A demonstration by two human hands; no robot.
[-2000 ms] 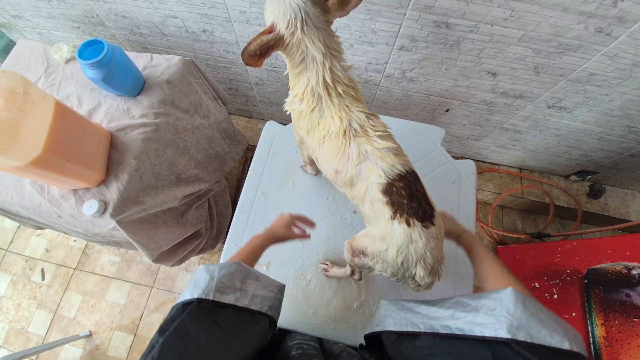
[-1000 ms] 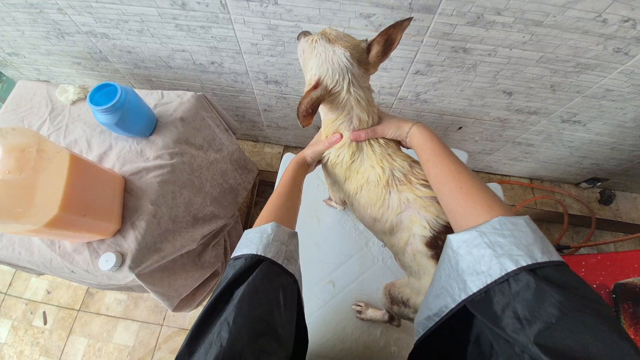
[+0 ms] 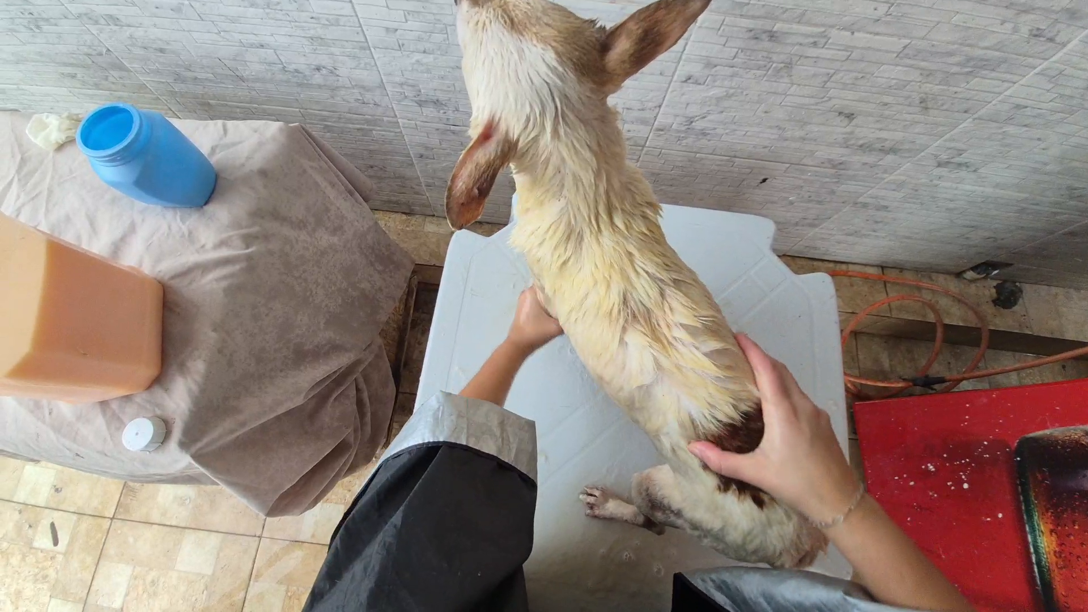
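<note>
A wet, cream-coloured dog [image 3: 612, 280] with brown ears and a dark brown patch on its rump stands on a white plastic table [image 3: 484, 280], its head toward the wall. My left hand [image 3: 534, 321] is at the dog's chest or belly on the left side, its fingertips hidden under the body. My right hand [image 3: 786, 438] lies spread over the dog's lower back, thumb and fingers either side of the brown patch. One hind paw [image 3: 608, 506] shows on the table.
On a cloth-covered stand [image 3: 280, 280] at left are a blue open plastic bottle [image 3: 157, 157], a large jug of orange liquid [image 3: 85, 314] and a white cap [image 3: 144, 433]. An orange hose [image 3: 939, 331] lies coiled on the floor at right, near a red surface [image 3: 935, 484]. A tiled wall [image 3: 850, 110] stands behind.
Both my hands have left the dog's neck. The left has moved down to its chest or belly and the right to its lower back.
</note>
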